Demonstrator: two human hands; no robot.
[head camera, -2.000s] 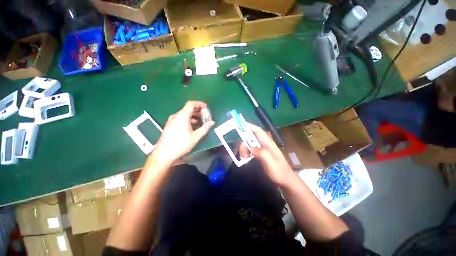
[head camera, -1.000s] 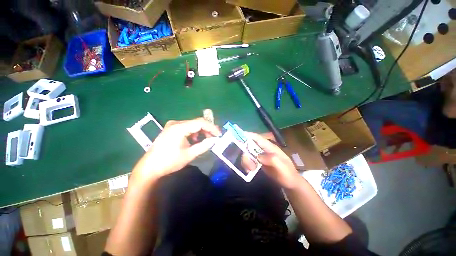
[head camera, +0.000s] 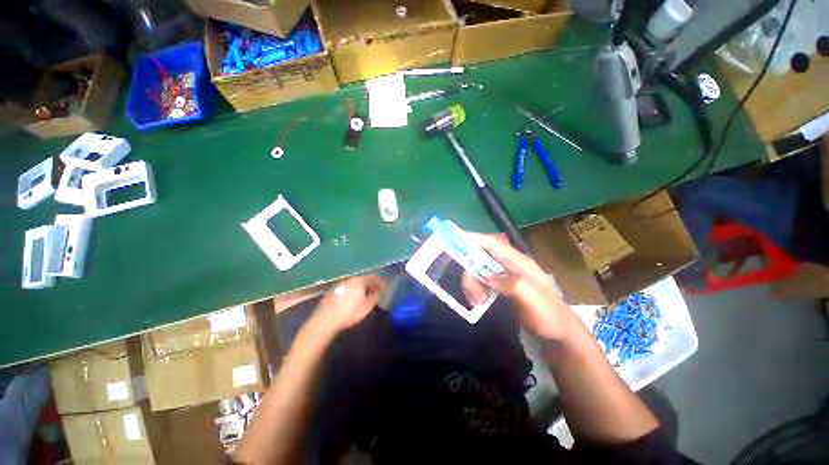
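My right hand (head camera: 520, 283) holds a white housing frame (head camera: 443, 286) with a large window, tilted over the bench's front edge. A bright blue cell (head camera: 442, 227) sits along the frame's upper edge. My left hand (head camera: 350, 304) is apart from it, low at the left, below the bench edge; its fingers look curled, and I cannot tell if they hold anything. A second white frame (head camera: 283, 233) lies flat on the green bench. A small whitish oval bottle (head camera: 388, 205) lies between that frame and the held one.
A hammer (head camera: 470, 166), blue-handled cutters (head camera: 537, 161) and thin metal rods lie right of centre. Several white housings (head camera: 120, 188) lie at the left. A blue bin (head camera: 170, 98), cardboard boxes (head camera: 380, 41) and a white paper (head camera: 387, 101) are at the back. A white tub (head camera: 674, 338) stands low right.
My left hand has moved away from the held frame, down and left below the bench edge. The oval bottle is now fully uncovered on the bench. My right hand still holds the frame.
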